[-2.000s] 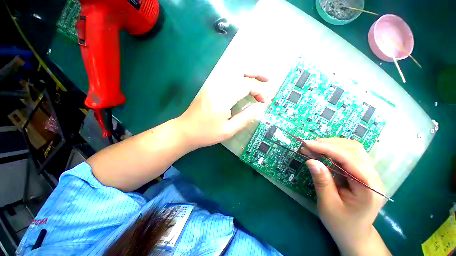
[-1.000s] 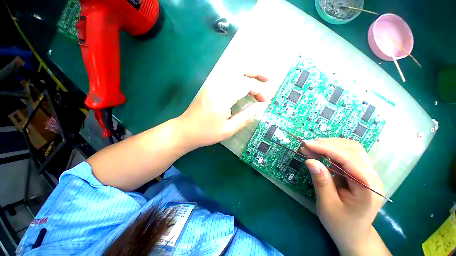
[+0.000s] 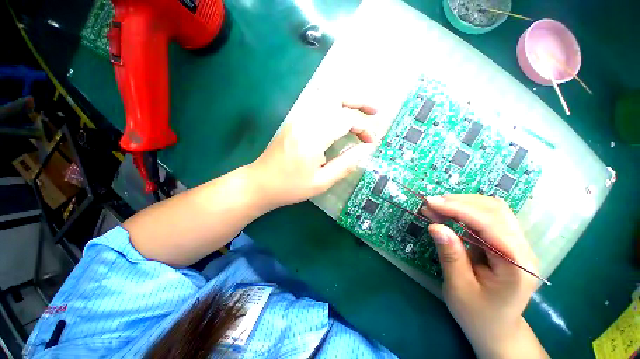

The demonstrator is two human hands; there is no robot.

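Note:
A green PCB panel [image 3: 460, 158] with rows of dark chips lies tilted on a pale backing board [image 3: 575, 175]. My right hand [image 3: 484, 263] holds reddish-brown tweezers [image 3: 491, 246] like a pen over the panel's near left part. The two tips point at the area beside a dark chip; whether they grip a tiny part cannot be told. My left hand [image 3: 316, 154] is bare and rests at the panel's left edge on the backing board, its fingers curved and apart. Its thumb and fingertips reach the panel edge; glare blurs whether they press it.
A red heat gun [image 3: 144, 77] lies at the upper left on the green mat [image 3: 238, 91]. A dish with greyish contents [image 3: 477, 15] and a pink cup [image 3: 537, 52], both with thin sticks, stand at the upper right. A yellow note [image 3: 617, 338] lies lower right.

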